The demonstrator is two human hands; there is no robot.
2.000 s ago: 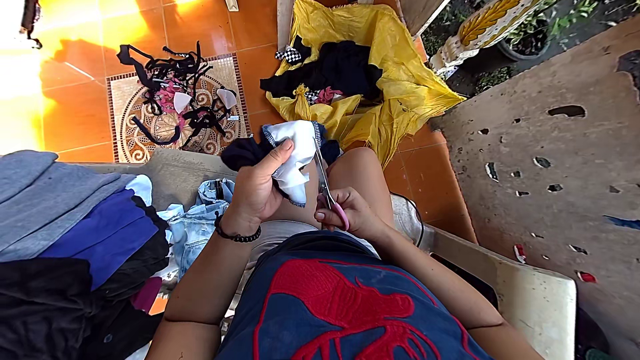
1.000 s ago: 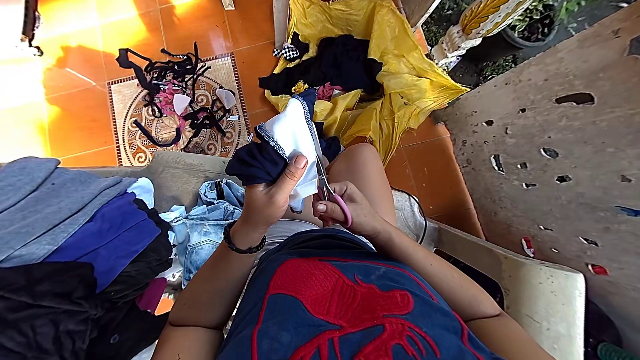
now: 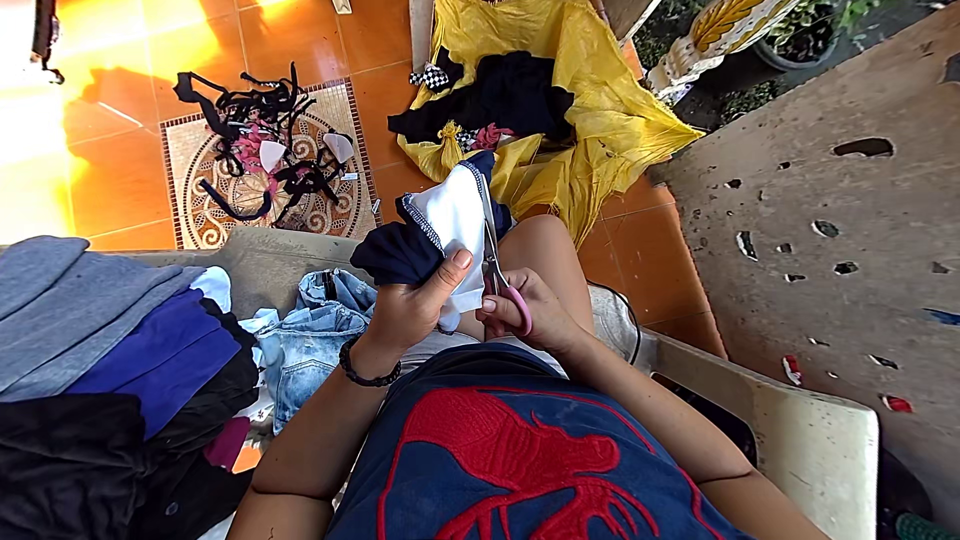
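My left hand [image 3: 420, 300] grips a white and navy fabric piece [image 3: 454, 210], its thumb pressed on the white part near an overlocked seam. Navy cloth bunches out to the left of the hand and behind the white. In my right hand [image 3: 536, 311] are scissors with pink handles [image 3: 517, 309]. Their blades point up and away from me, along the right edge of the white fabric. How far apart the blades are cannot be told. Both hands are over my lap, close together.
Folded grey, blue and black clothes [image 3: 82, 315] lie at left beside light denim [image 3: 319, 337]. On a patterned tile inset [image 3: 184, 180] are black and pink fabric scraps [image 3: 251, 150]. An open yellow sack [image 3: 600, 142] holds dark cloth. A pale chair arm [image 3: 810, 420] and a holed panel [image 3: 847, 247] stand right.
Two seconds ago the white part was folded smaller in my left hand; now more white shows, with navy cloth bunched to its left. The scissors have stayed at its right edge.
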